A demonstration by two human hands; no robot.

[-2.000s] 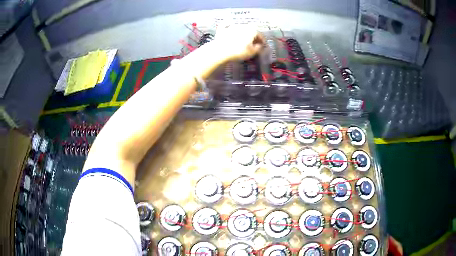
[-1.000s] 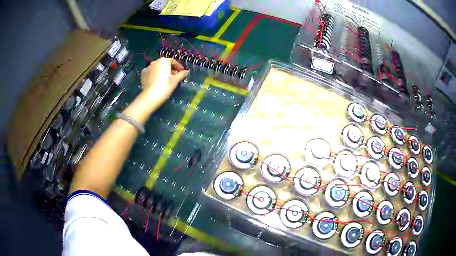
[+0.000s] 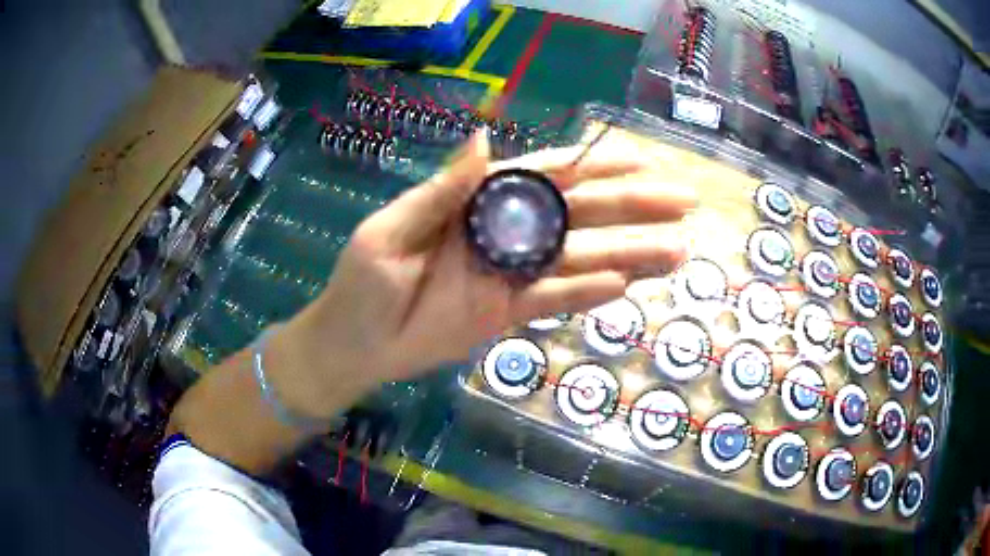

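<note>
My left hand (image 3: 434, 261) is palm up with its fingers spread to the right. A round dark-rimmed speaker driver (image 3: 517, 223) with a clear-silver face lies on the palm and finger bases. Behind it, the slotted blister tray (image 3: 293, 234) holds rows of drivers on edge (image 3: 418, 112) at its far end. To the right, the main blister tray (image 3: 651, 483) holds rows of flat white-ringed drivers (image 3: 746, 370) with red leads. My hand hides part of both trays. A small reddish patch at the lower right edge may be my right hand; it is too cut off to tell.
Stacked filled trays (image 3: 163, 261) stand at left beside a brown cardboard sheet (image 3: 114, 179). A blue bin (image 3: 418, 41) with yellow paper is at the back. Rear blister trays (image 3: 738, 119) with dark driver columns stand at back right.
My left hand has moved from the slotted tray's far rows towards the camera and right, and turned palm up. A driver now shows on it.
</note>
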